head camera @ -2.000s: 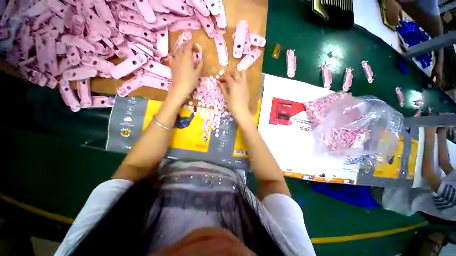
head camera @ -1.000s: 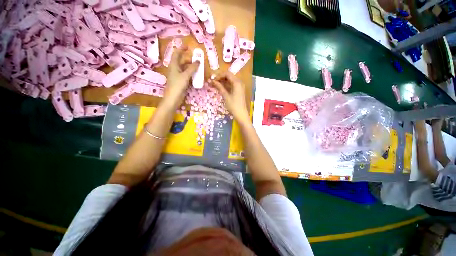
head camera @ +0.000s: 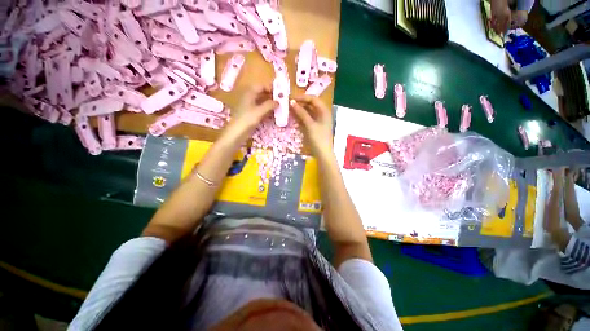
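My left hand (head camera: 253, 111) grips one pale pink plastic housing (head camera: 281, 102), held upright in the view above a scatter of tiny pink-white bits (head camera: 275, 150). My right hand (head camera: 313, 115) is just right of the housing, its fingertips close together near the housing's edge; whether they hold a tiny bit is too small to tell. A large heap of pink housings (head camera: 123, 58) lies at the upper left on the brown board (head camera: 309, 18). A few housings (head camera: 305, 63) lie apart, beyond my right hand.
A grey and yellow printed sheet (head camera: 155, 169) lies under my forearms. A clear bag of pink bits (head camera: 453, 171) lies on a white and red sheet (head camera: 359, 194) at right. Several housings (head camera: 400, 100) are spaced on the green surface (head camera: 362, 48). Other people's arms (head camera: 555, 207) show at right.
The left hand first reached to the board, then took up a housing, now held farther right between both hands. The right hand rose from the bits to it. Another housing appears on the green surface.
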